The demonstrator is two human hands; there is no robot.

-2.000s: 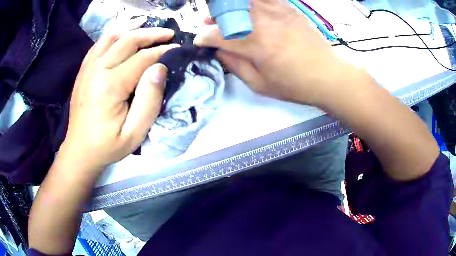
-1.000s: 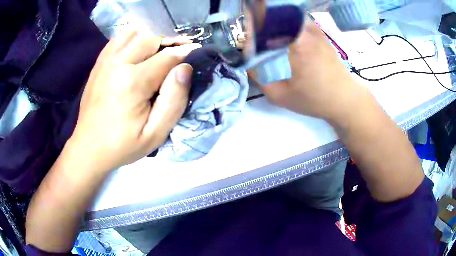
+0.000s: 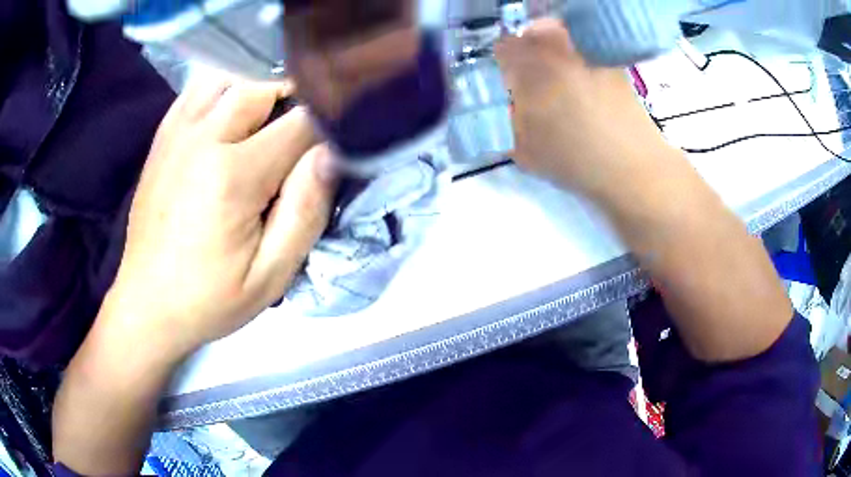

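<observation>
Dark cloth with a wrinkled pale lining (image 3: 373, 244) lies bunched on the white table. My left hand (image 3: 224, 196) is on its left side, thumb and fingers closed on the dark part. My right hand (image 3: 551, 102) is at the machine, right of the cloth; its fingertips are hidden behind machine parts, so I cannot tell what it touches. The sewing machine head (image 3: 224, 37) crosses the top, blurred. A dark, rounded blurred shape (image 3: 383, 102) hides the cloth's upper part and the needle area.
More dark cloth (image 3: 103, 140) hangs over the table's left side. A ruler strip (image 3: 420, 347) edges the table in front. Thin black cords (image 3: 746, 140) lie at the right. A red mesh basket (image 3: 653, 415) shows below the table, and blue mesh (image 3: 182, 466) at bottom left.
The view has shifted and more of the machine head shows. The dark rounded shape now covers the cloth's upper part. My right hand has moved away from the cloth to the right.
</observation>
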